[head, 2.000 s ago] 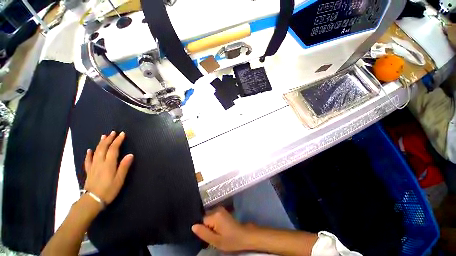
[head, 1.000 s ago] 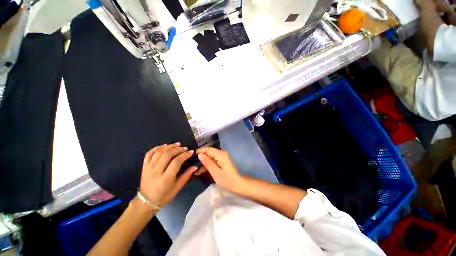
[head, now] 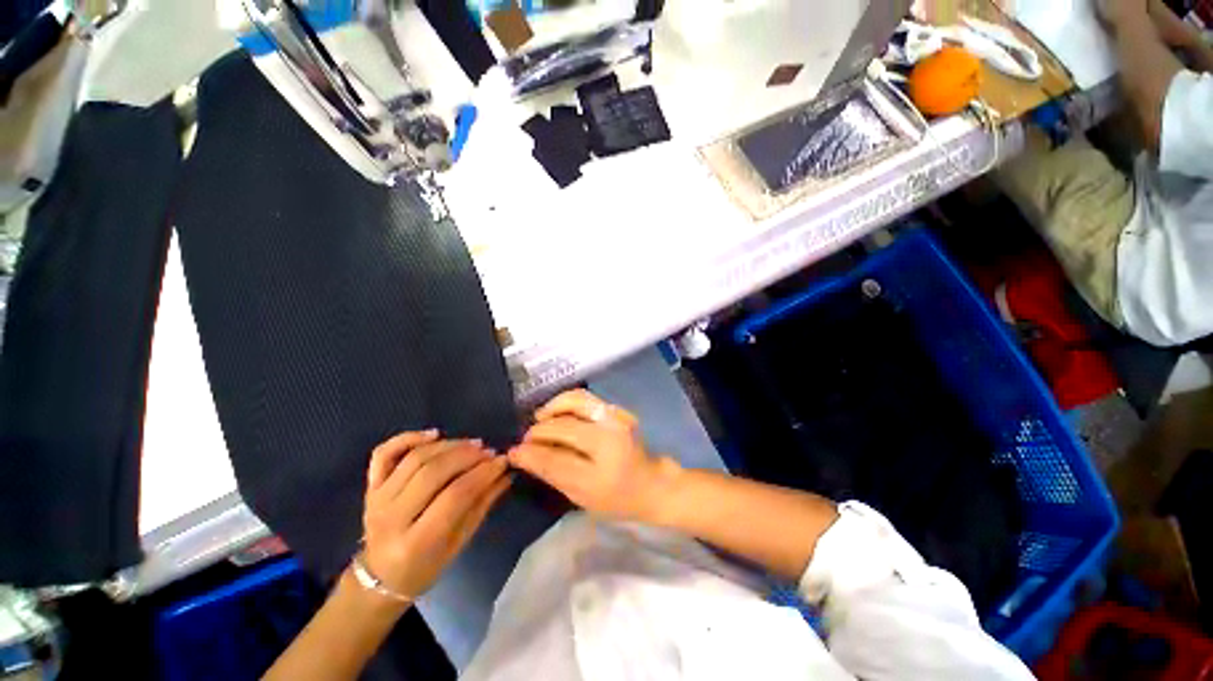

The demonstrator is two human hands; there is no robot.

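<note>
A long black ribbed panel (head: 333,306) lies on the white table, its top under the presser foot (head: 432,200) and its near end over the table's front edge. My left hand (head: 432,512) and my right hand (head: 585,452) meet at the panel's near right corner. Both pinch its edge with the fingertips. The fingers hide the pinched edge. The white sewing machine (head: 745,67) stands behind. A second black panel (head: 80,333) lies flat at the left.
Small black labels (head: 625,120) lie behind the needle, and a dark rectangle in a pale tray (head: 811,144) and an orange round thing (head: 944,81) lie right of it. A blue crate (head: 991,359) holds black pieces. Another person's white sleeve (head: 1188,133) shows at the right.
Since two seconds ago, my left hand has moved from the panel's middle to its near right corner and meets my right hand there. The view has tilted down. In the last second the fingers shifted slightly.
</note>
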